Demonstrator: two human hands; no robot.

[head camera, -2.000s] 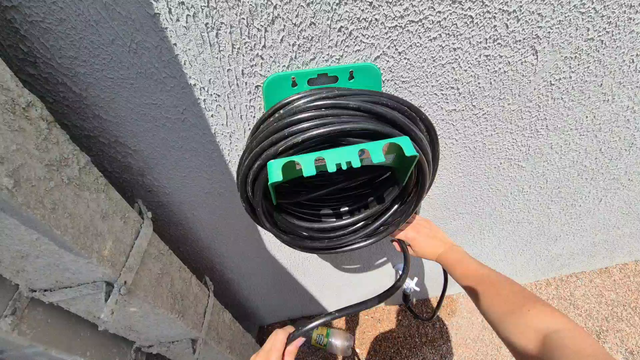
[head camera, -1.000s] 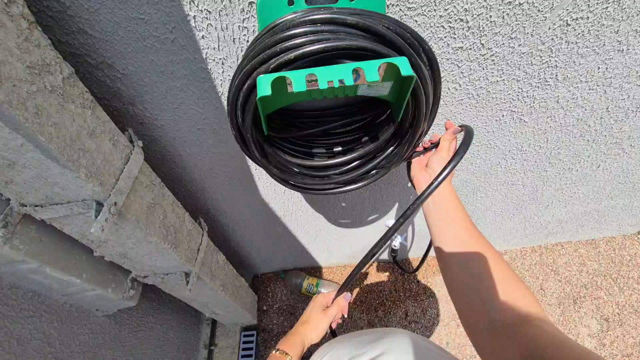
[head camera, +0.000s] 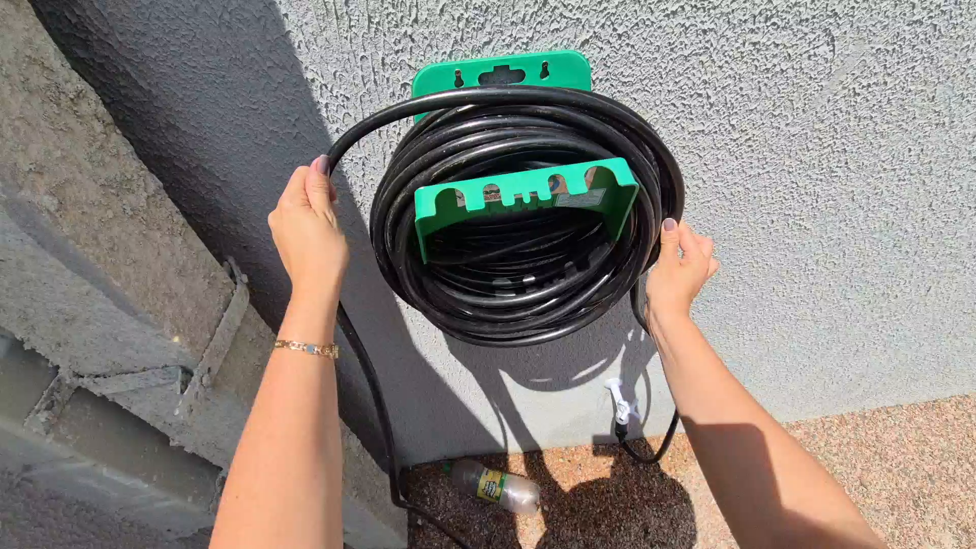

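Observation:
A black garden hose (head camera: 488, 328) lies coiled around a green plastic hose hanger (head camera: 503, 75) on the grey wall. My left hand (head camera: 311, 221) pinches the hose left of the coil, where a loop runs from there over the top. From this hand the loose length drops to the ground. At the coil's right side my right hand (head camera: 677, 263) grips the same outer loop. Below it, a hose length curves down to a white tap (head camera: 621, 404) low on the wall.
A clear plastic bottle (head camera: 496, 486) with a label lies on the pebbled floor (head camera: 907, 450) below the coil. Rough concrete blocks (head camera: 114, 191) stand along the left side. Textured grey wall (head camera: 831, 191) extends to the right.
My left hand has moved up from low near the floor to the coil's left side, bringing the hose over the top. My right hand remains at the coil's right side.

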